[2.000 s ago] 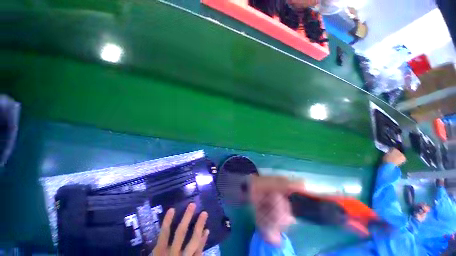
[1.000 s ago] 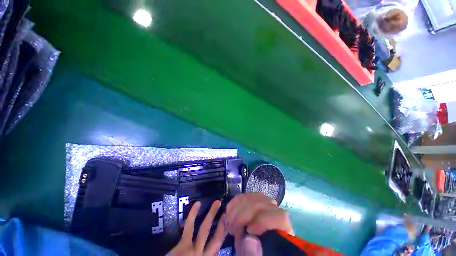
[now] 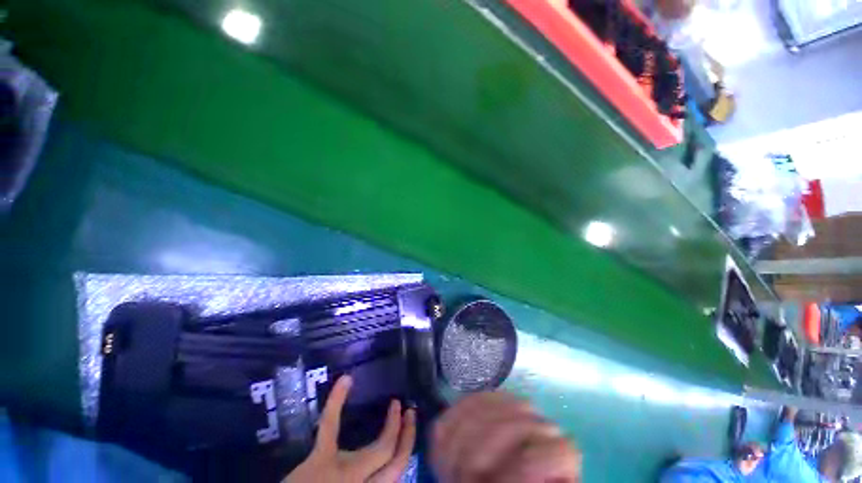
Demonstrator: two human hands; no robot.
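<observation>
A black plastic housing [image 3: 227, 377] with silver brackets near its middle lies on a bubble-wrap sheet [image 3: 236, 291] at the lower left. My left hand [image 3: 354, 453] rests on the housing's right part, fingers apart, beside the right bracket. My right hand [image 3: 506, 443] is blurred and curled closed at the housing's lower right edge. A dark piece, apparently the electric screwdriver's front, shows at its left side; the rest of the tool is hidden or out of frame. A round screw dish [image 3: 476, 345] with grainy grey content stands right of the housing.
A wrapped stack [image 3: 21, 127] is cut off at the left edge. An orange-red parts tray [image 3: 652, 123] with black parts lies across the green bench [image 3: 378, 179]. Another housing [image 3: 739, 311] lies farther along at the right. A person in a blue smock [image 3: 747, 464] is at the lower right.
The screwdriver's orange section has gone from view. My right hand went from over the dish to the housing's right edge. The view has shifted, and less of the left stack shows than one second ago.
</observation>
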